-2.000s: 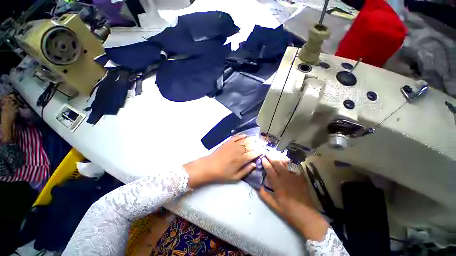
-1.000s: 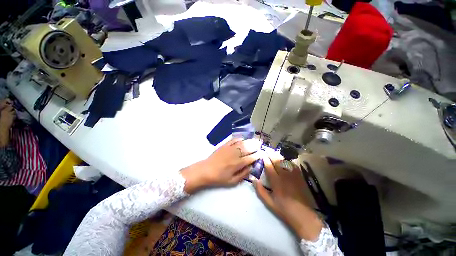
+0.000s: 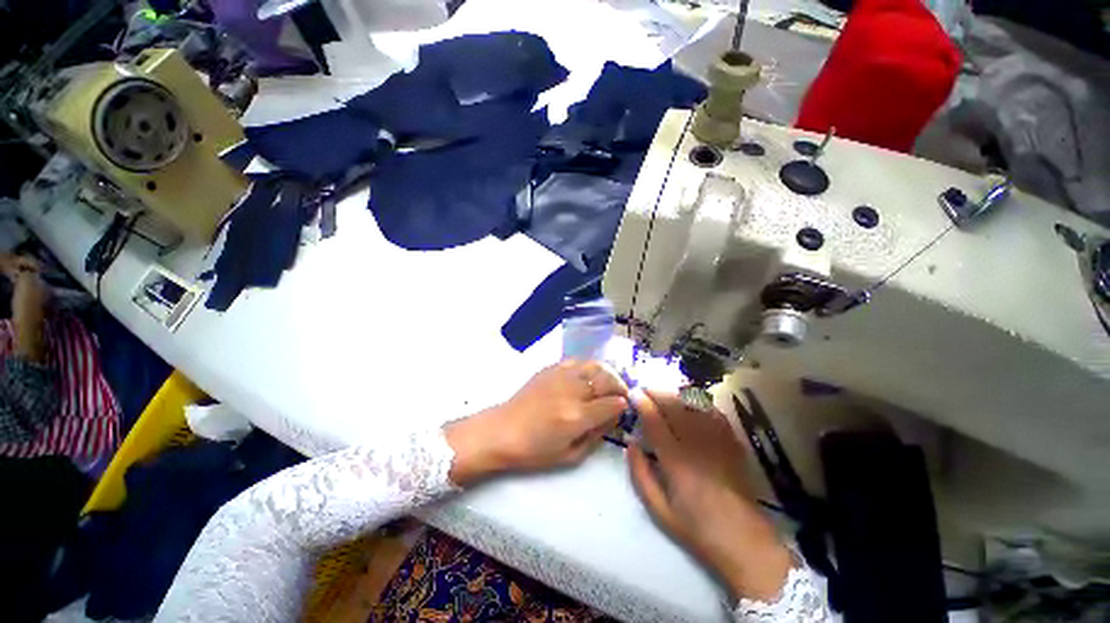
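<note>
A small navy fabric piece (image 3: 589,326) lies under the lit needle area of the cream sewing machine (image 3: 718,262), its far end sticking out behind the presser foot. My left hand (image 3: 554,414) is at the left of the needle, fingers bent and pinching the near part of the fabric. My right hand (image 3: 696,469) lies just right of it, fingertips on the same fabric close to the presser foot. Most of the piece is hidden under my fingers, and glare washes out the needle.
Navy cut panels (image 3: 444,183) lie beyond the hands. Black scissors (image 3: 779,469) and a black phone (image 3: 883,523) lie under the machine arm. A second machine (image 3: 152,140) stands far left, a yellow basket (image 3: 146,426) below, a red cloth (image 3: 883,73) behind. A person's striped sleeve (image 3: 73,389) shows left.
My left hand has drawn slightly nearer the front, its fingers more bent. More of the fabric shows behind the needle. The right hand has stayed nearly in place.
</note>
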